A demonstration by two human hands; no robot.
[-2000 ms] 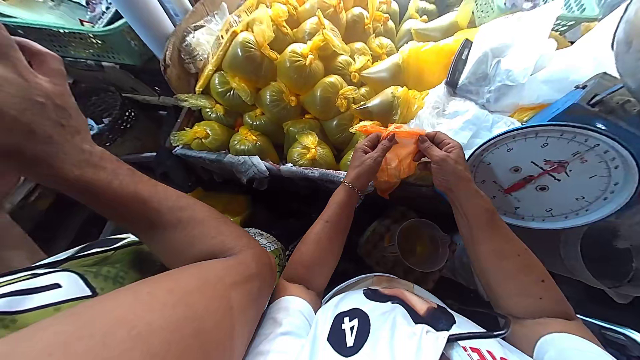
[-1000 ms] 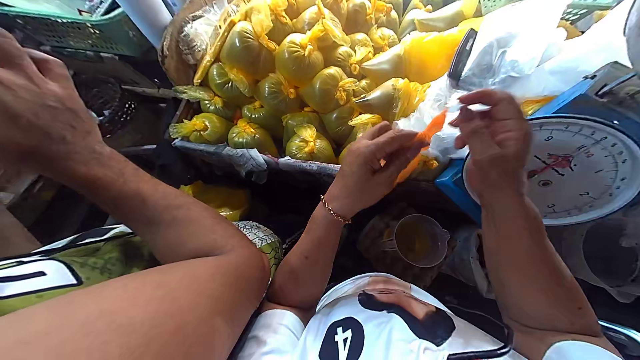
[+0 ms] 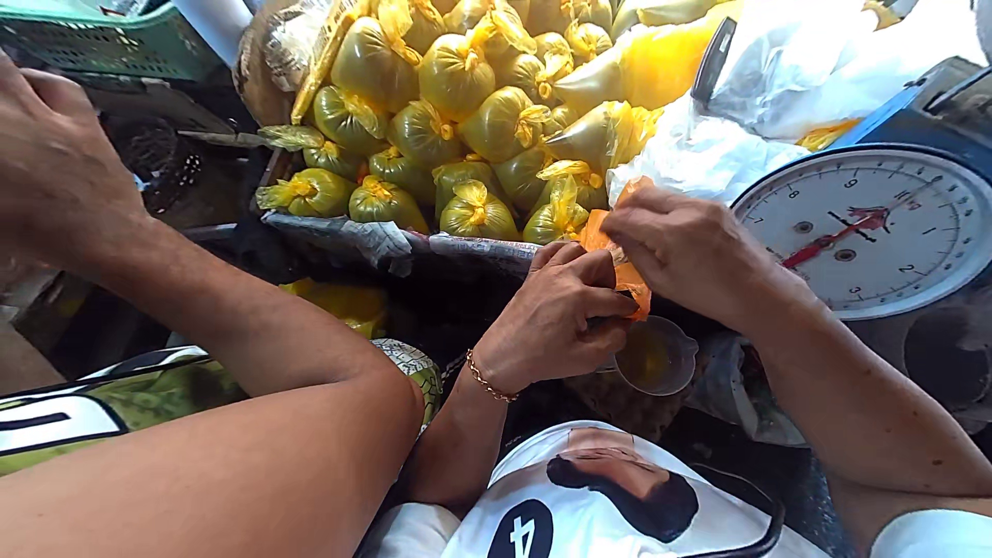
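An orange plastic bag [image 3: 632, 283] is bunched between my two hands, in front of the stall's edge. My left hand [image 3: 562, 310], with a chain bracelet at the wrist, grips the lower part of the bag. My right hand [image 3: 682, 244] pinches its upper part. Just beyond my hands lie many knotted yellow plastic bags [image 3: 475, 213] filled with something greenish-yellow. Below my hands, a clear plastic cup [image 3: 657, 356] holds some yellowish liquid. What the orange bag contains, if anything, is hidden by my fingers.
A dial scale [image 3: 876, 232] with a blue body stands at the right. White plastic bags [image 3: 690, 151] lie beside it. At the left, another person's arm and bent leg [image 3: 232, 457] come close to my left arm. A green plastic crate [image 3: 116, 39] sits at the upper left.
My hands were apart one second ago, the right raised near the scale; now both are together at the orange bag. The other person's arm has hardly moved.
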